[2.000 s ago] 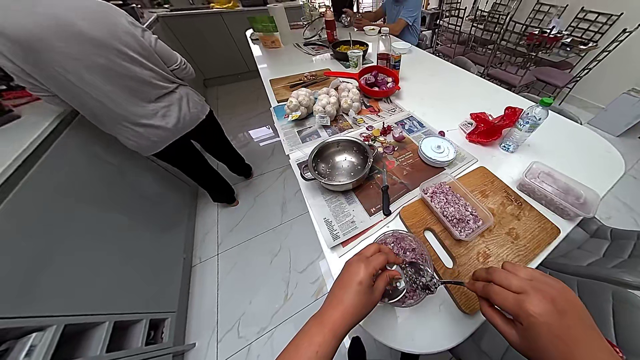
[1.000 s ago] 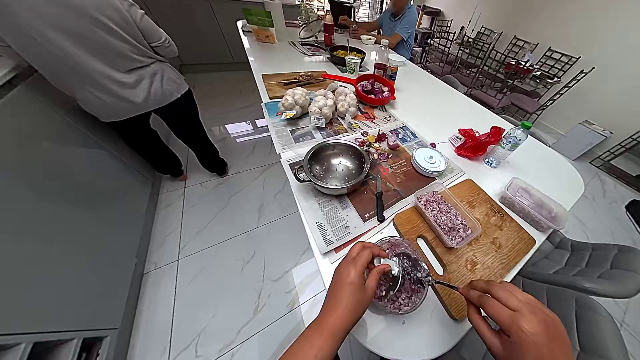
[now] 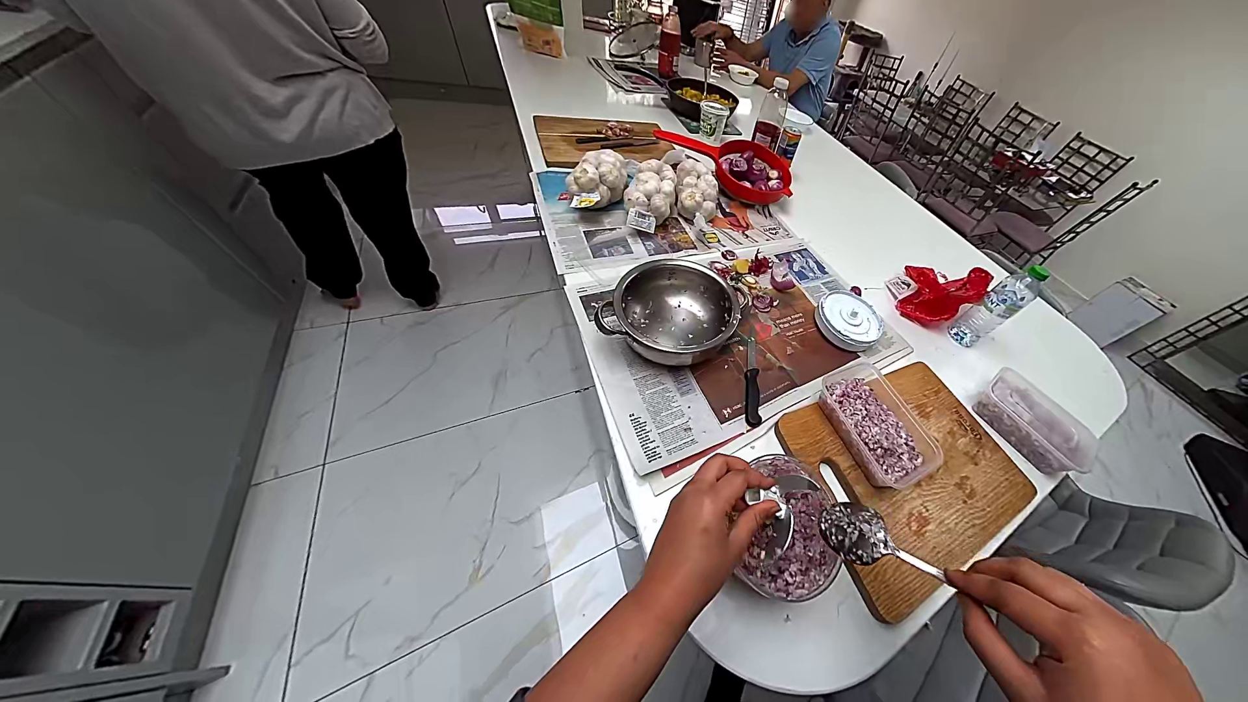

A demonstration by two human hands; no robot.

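My left hand (image 3: 717, 517) grips a chopper blade insert (image 3: 777, 517) by its pale hub, over a clear round bowl (image 3: 801, 570) of chopped red onion. Between the thumb and fingers of my right hand (image 3: 1053, 624) is the handle of a metal spoon (image 3: 863, 534), its bowl smeared with onion bits at the round bowl's right rim. A rectangular plastic tub (image 3: 882, 429) of chopped onion rests on the wooden cutting board (image 3: 960, 487). Behind my left hand, a black-handled knife (image 3: 752, 390) lies on newspaper beside a steel pot (image 3: 678, 310). The blade's lower part is partly hidden.
A lidded plastic tub (image 3: 1035, 419) sits right of the board. Farther back are a round white lid (image 3: 848, 320), a water bottle (image 3: 999, 307), bagged garlic (image 3: 648, 190) and a red colander (image 3: 753, 173) of onions. One person stands at left; another sits at the table's far end.
The spoon has come up out of the round bowl to its right rim. My left hand keeps hold of the blade insert. The standing person's legs have shifted.
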